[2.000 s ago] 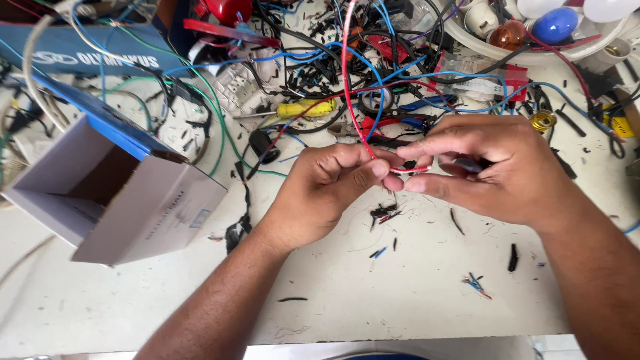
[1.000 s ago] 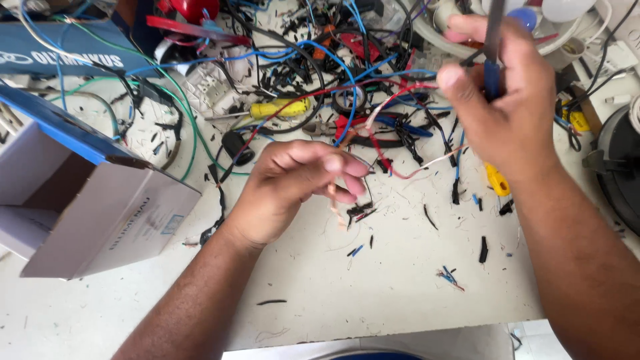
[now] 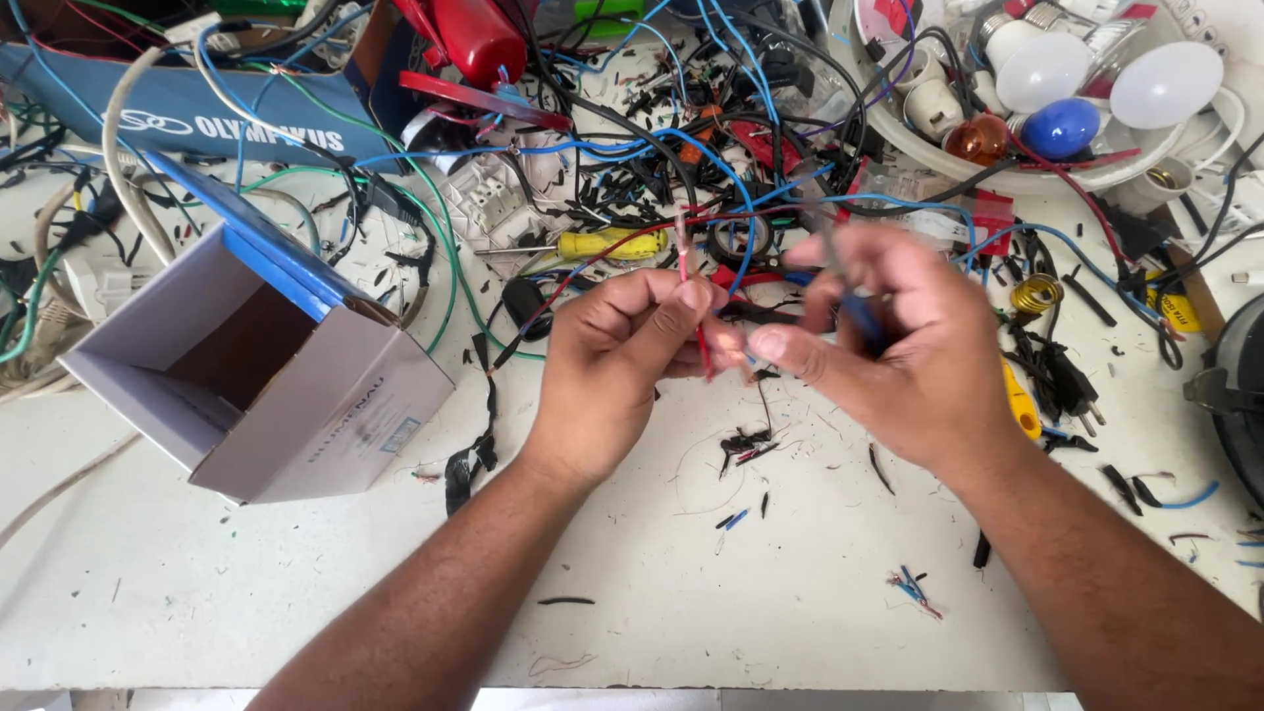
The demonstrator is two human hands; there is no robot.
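My left hand (image 3: 627,360) pinches a short length of red wire (image 3: 704,348) between thumb and fingers, with bare copper strands at its upper end. Copper-coloured strands also show just right of the fingertips. Close on the right, my right hand (image 3: 889,346) is blurred and holds a narrow tool with a metal blade and a dark blue handle (image 3: 862,318), its blade pointing up; its exact kind cannot be told. Behind the left hand lies a yellow-handled screwdriver (image 3: 612,244) among wires.
An open white and blue cardboard box (image 3: 326,415) stands left, before a blue shoebox (image 3: 237,123). A tangle of wires and scraps covers the back. A white basin (image 3: 918,148) with light bulbs is back right. Wire offcuts (image 3: 913,590) lie on the white tabletop, near a black plug (image 3: 1066,380).
My right hand has come down and in towards the left hand since one second ago, the bladed tool still in it. The view has shifted somewhat.
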